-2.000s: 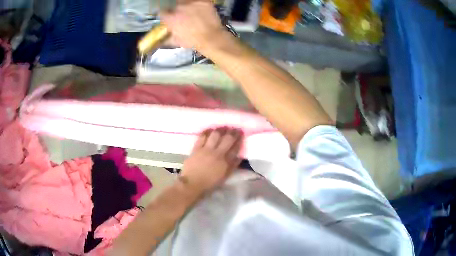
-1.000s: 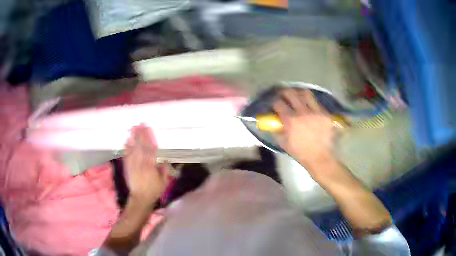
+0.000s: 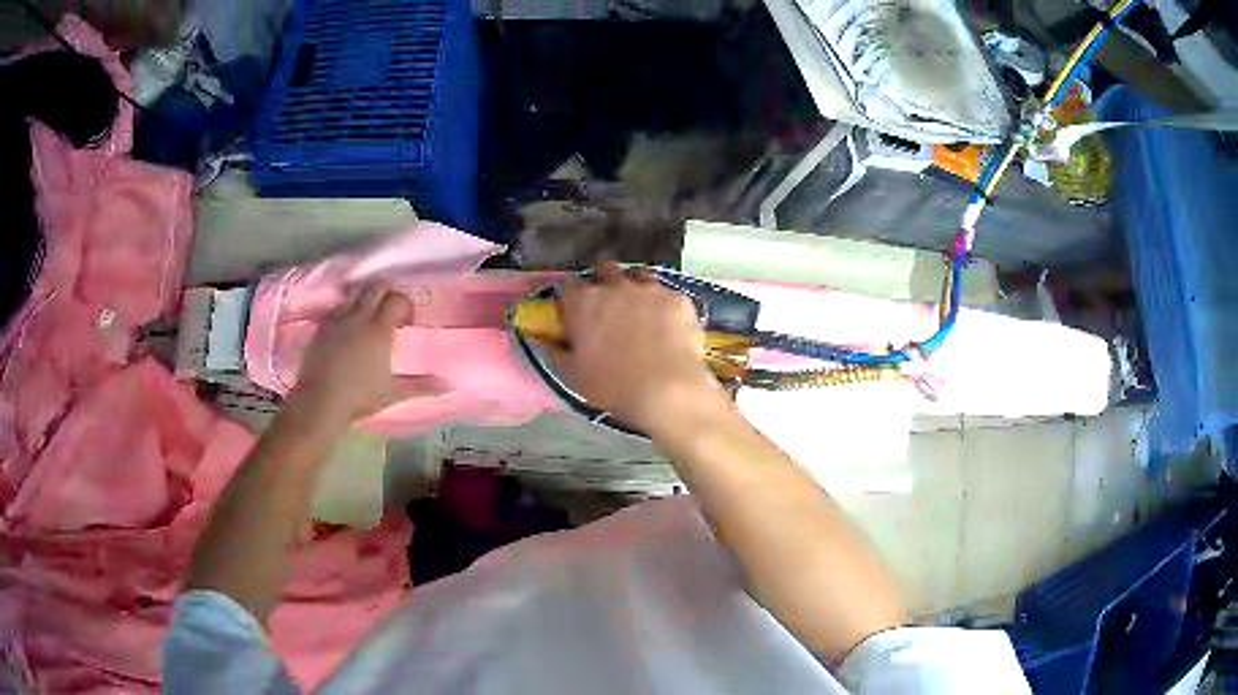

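A pink garment piece [image 3: 469, 367] lies along the narrow padded board, whose pale rounded end [image 3: 1073, 369] shows at the right. My right hand [image 3: 631, 340] grips the yellow handle of the steam iron [image 3: 726, 306]. The iron sits on the cloth near the middle, its rim showing around my hand. A blue hose and braided line [image 3: 950, 292] run right and up from the iron. My left hand [image 3: 356, 360] lies on the garment piece left of the iron, thumb and fingers spread on the cloth; whether it pinches any is unclear. A flap of cloth is raised behind it.
A pile of pink garments [image 3: 102, 448] is at the left. A blue slatted crate [image 3: 360, 102] stands behind the board, another blue crate [image 3: 1120, 597] is low right. The layered iron rest [image 3: 910, 61] is at the back, and a blue cover [image 3: 1181, 285] hangs at far right.
The iron has moved left from the board's right part onto the cloth. My left hand has stayed on the cloth's left part. The view has shifted, showing the hose and the rounded board end.
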